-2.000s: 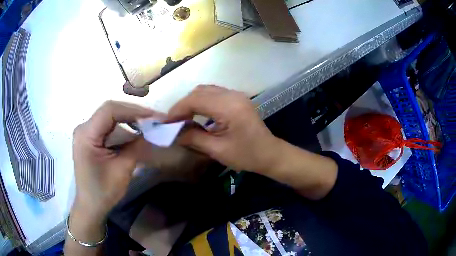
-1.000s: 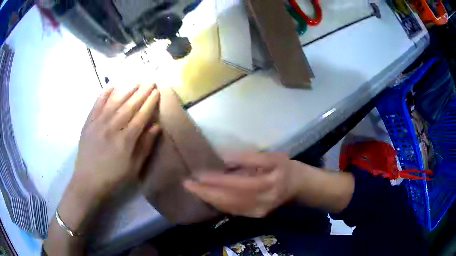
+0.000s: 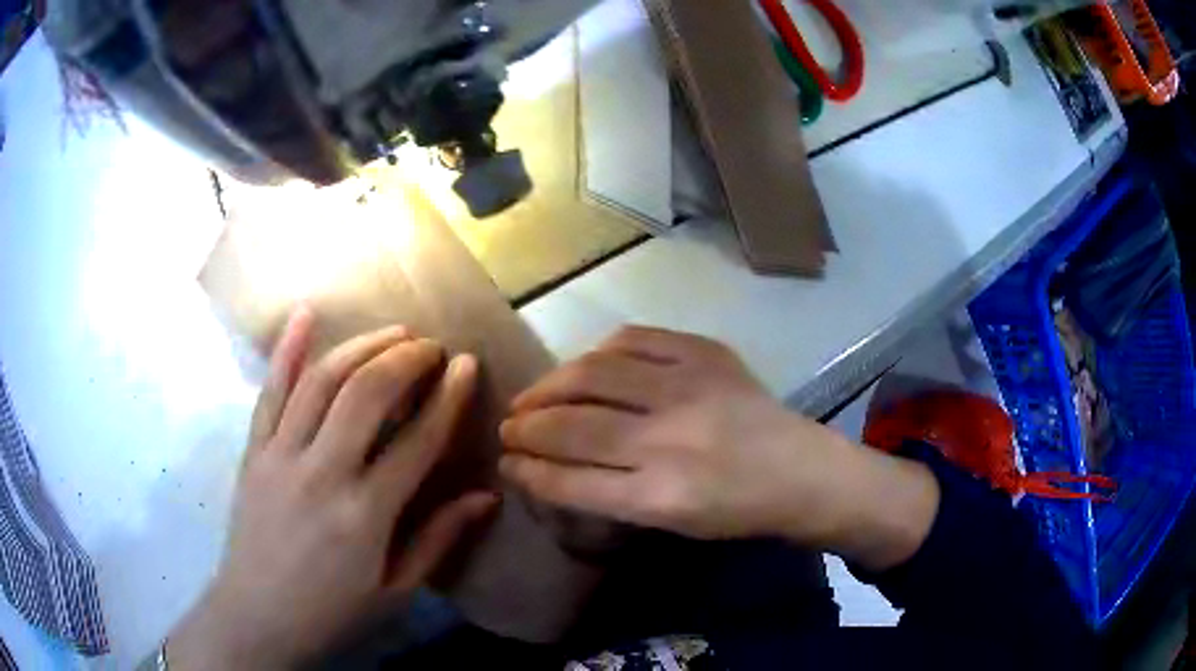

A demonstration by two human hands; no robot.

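A brown fabric panel [image 3: 335, 282] lies on the machine table, its far end under the lamp at the needle area, its near end towards the lap. A narrow brown strip lies along its right side. My left hand [image 3: 354, 472] rests on the panel, fingers spread. My right hand [image 3: 643, 439] holds the strip and panel edge between thumb and fingers; the exact grip is hidden. The sewing machine head [image 3: 315, 79] stands above the fabric, with a black round-ended attachment [image 3: 492, 184] right of the needle. Glare hides the needle and foot.
Right of the needle lie a white strip pile [image 3: 626, 131] and a brown strip pile [image 3: 754, 157], with red and green scissors handles [image 3: 839, 59] behind. A striped stack [image 3: 46, 564] is at the left edge. A red bag [image 3: 944, 426] and blue basket [image 3: 1069, 511] are below right.
The small white-faced piece held up between both hands earlier is no longer seen. The fabric came onto the table under the needle area; since then my left hand has slid back towards me, uncovering its far end.
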